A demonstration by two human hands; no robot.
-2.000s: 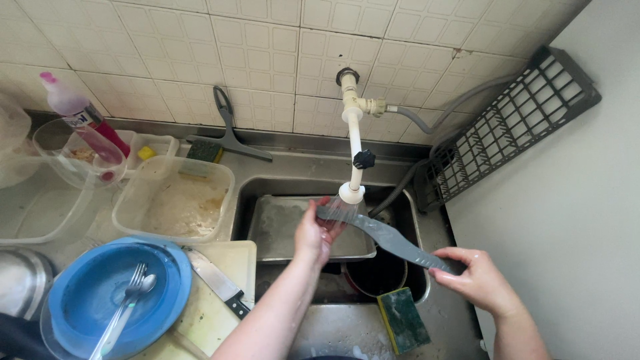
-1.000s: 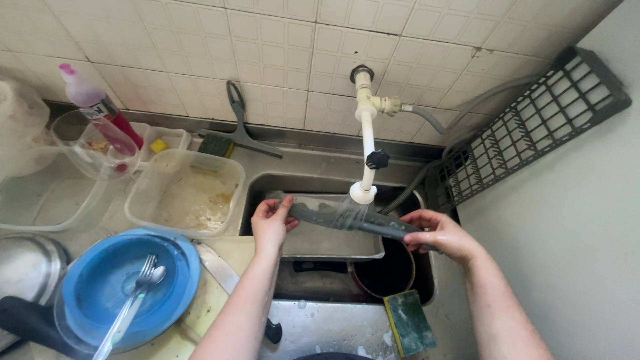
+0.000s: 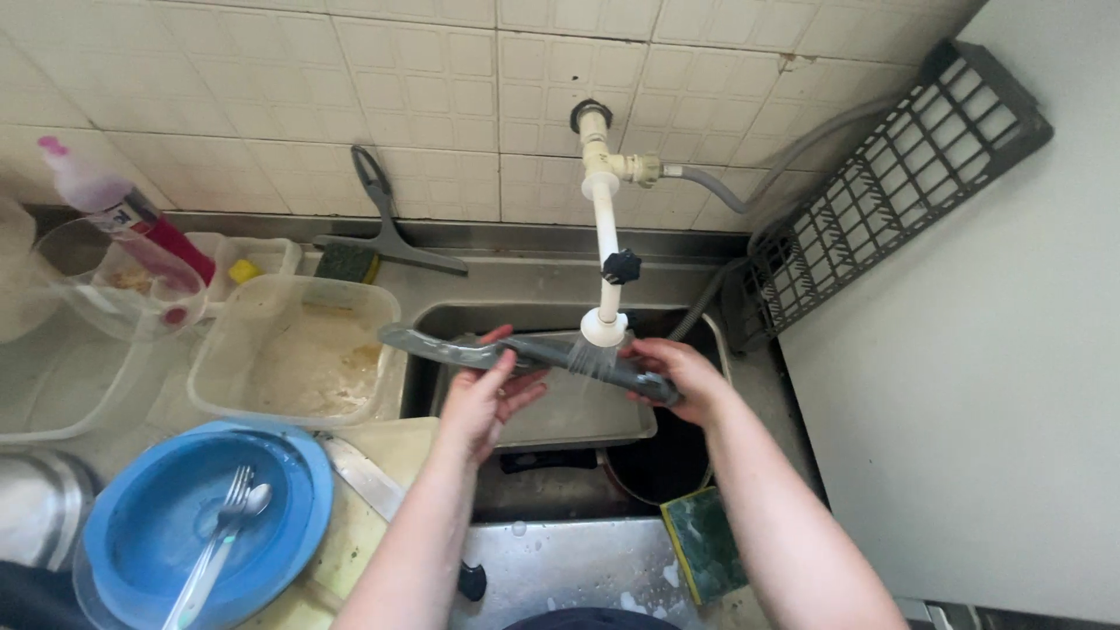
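Note:
A long dark grey plastic utensil (image 3: 542, 352), wet and shiny, lies crosswise under the white tap (image 3: 604, 327), and water from the spout falls on it. My right hand (image 3: 678, 376) grips its right end. With fingers spread, my left hand (image 3: 490, 394) supports the piece near its middle, thumb in front. Its left end sticks out toward a clear plastic container. Beneath the hands, a metal tray (image 3: 560, 416) rests in the sink above a dark pan (image 3: 661, 455).
A green and yellow sponge (image 3: 707, 547) sits at the sink's front edge. Left are a clear container (image 3: 293, 359), a blue plate (image 3: 206, 525) with fork and spoon, and a knife (image 3: 363, 472) on a cutting board. A black rack (image 3: 892, 184) leans at right.
The grey utensil has shifted left under the water. My left hand has moved from its left end to nearer the middle, and its fingers have spread.

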